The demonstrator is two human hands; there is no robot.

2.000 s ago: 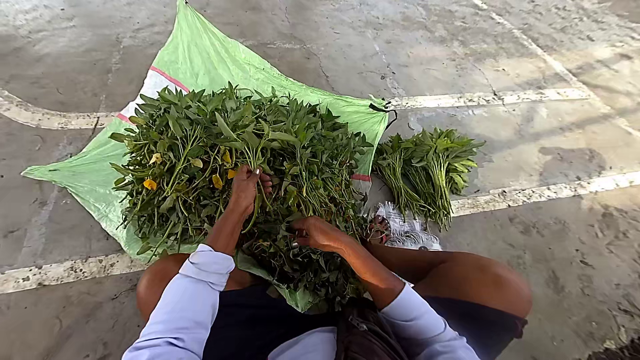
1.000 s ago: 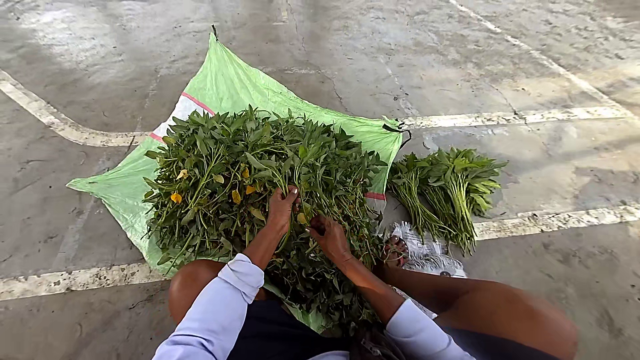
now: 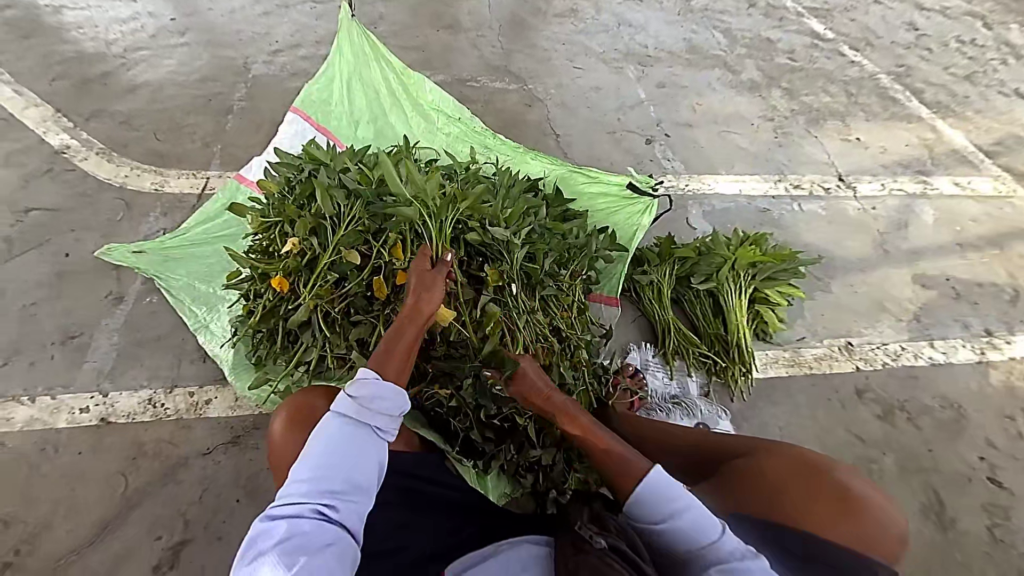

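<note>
A large heap of leafy green stems (image 3: 320, 296), with some yellow leaves, lies on a green woven plastic sheet (image 3: 384, 96). Over the middle of the heap, my left hand (image 3: 428, 284) is closed around a small bunch of leafy stems (image 3: 432, 204) that stands upright, leaves pointing away from me. My right hand (image 3: 532, 384) is lower and to the right, near my lap, with a green leaf or stem at its fingertips. Several bundles of greens (image 3: 728, 296) lie side by side to the right of the sheet.
White shredded strips (image 3: 676, 392) lie beside my foot (image 3: 628, 386), below the bundles. A black tie (image 3: 656, 196) is at the sheet's right corner. The concrete floor (image 3: 872, 480) bears painted white lines (image 3: 888, 356). My bent legs flank the near side of the heap.
My hands were close together one second ago; now the right hand is lower and farther from the left. The bunch in my left hand stands out more clearly above the heap.
</note>
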